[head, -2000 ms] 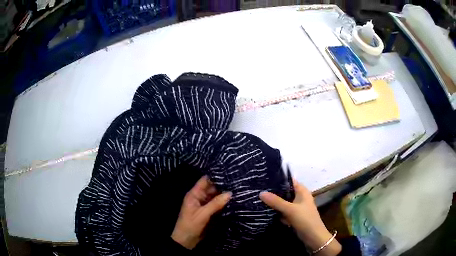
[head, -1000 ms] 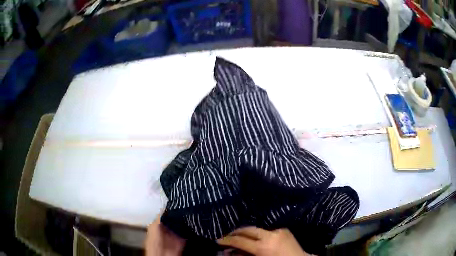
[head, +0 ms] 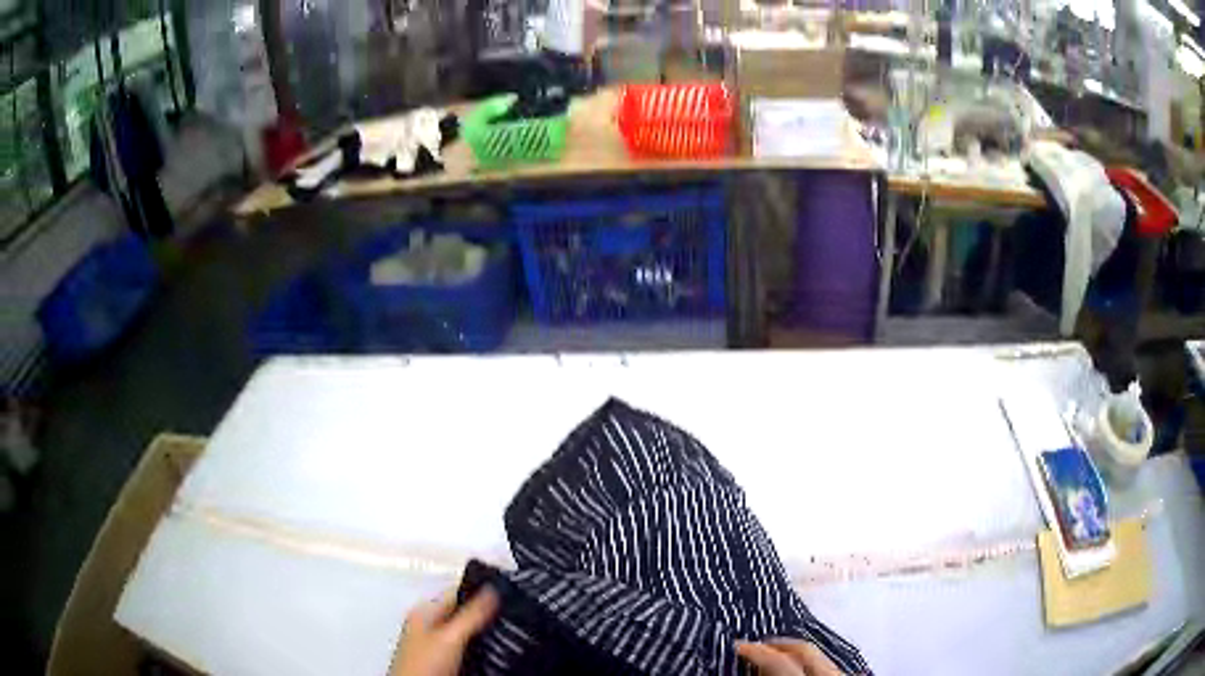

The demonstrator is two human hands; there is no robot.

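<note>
A black garment with thin white stripes [head: 661, 508] lies on the white table [head: 357, 436], its peaked end pointing away from me and its near part cut off by the bottom edge. My left hand [head: 443, 634] is at the bottom edge and pinches a dark edge of the cloth between thumb and fingers. My right hand [head: 786, 656] is largely cut off by the bottom edge, its fingertips on the striped cloth. No tool shows in either hand.
At the table's right end lie a phone [head: 1077, 498], a yellow-tan pad [head: 1094, 594] and a tape roll [head: 1123, 433]. A cardboard box [head: 112, 561] is at the left. Beyond stand blue baskets [head: 628, 264], a green basket [head: 515, 136] and a red basket [head: 677, 122].
The view has tilted up, showing the room beyond. The garment went from a ring of ruffles to a peaked shape, and its near part is now folded over between my hands.
</note>
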